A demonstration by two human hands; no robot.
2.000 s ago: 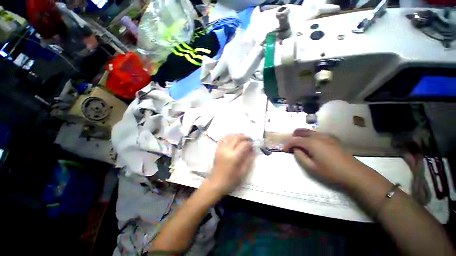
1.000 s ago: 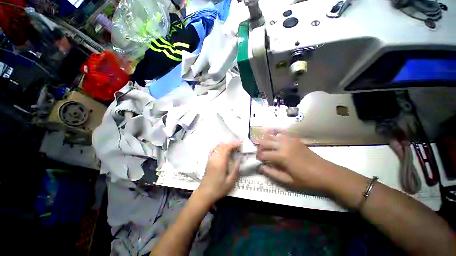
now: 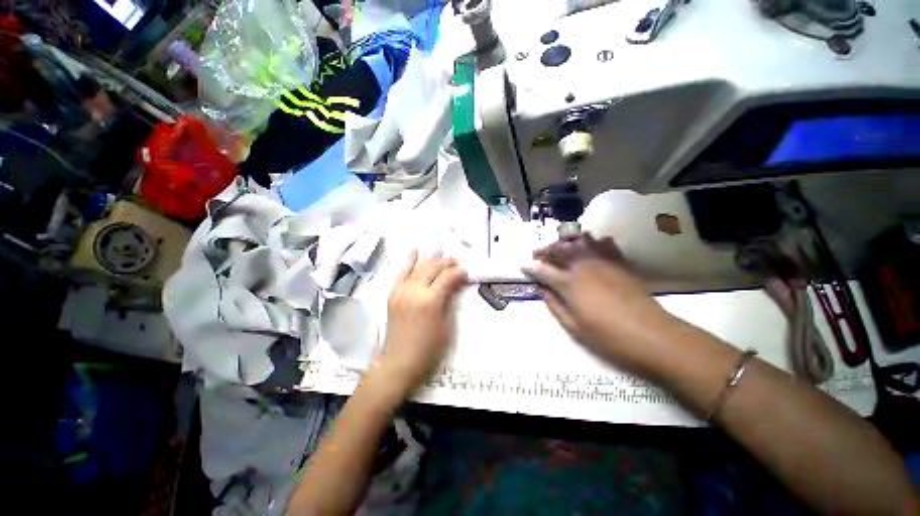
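A whitish cut piece (image 3: pixel 494 270) lies flat at the needle plate area, its front edge running between my two hands. My left hand (image 3: pixel 422 307) rests on its left end, fingertips down. My right hand (image 3: pixel 585 287) is at its right end, with the fingers just in front of the presser foot (image 3: pixel 568 230). My right fingers partly cover the work, and the needle cannot be made out. The white sewing machine head (image 3: pixel 646 111) stands above. A small metal strip with a dark edge (image 3: pixel 509 293) shows between the hands.
A heap of grey cut pieces (image 3: pixel 267 292) lies left and hangs over the table edge. A black garment with yellow stripes (image 3: pixel 313 111), blue fabric (image 3: pixel 315 181) and a red bag (image 3: pixel 187 166) are behind it. A brownish cord bundle (image 3: pixel 799 328) and red-handled tool (image 3: pixel 839 320) lie right.
My hands were close together in front of the plate with a piece between them. They are now farther apart and farther back, with the piece flat by the foot. The view has shifted right.
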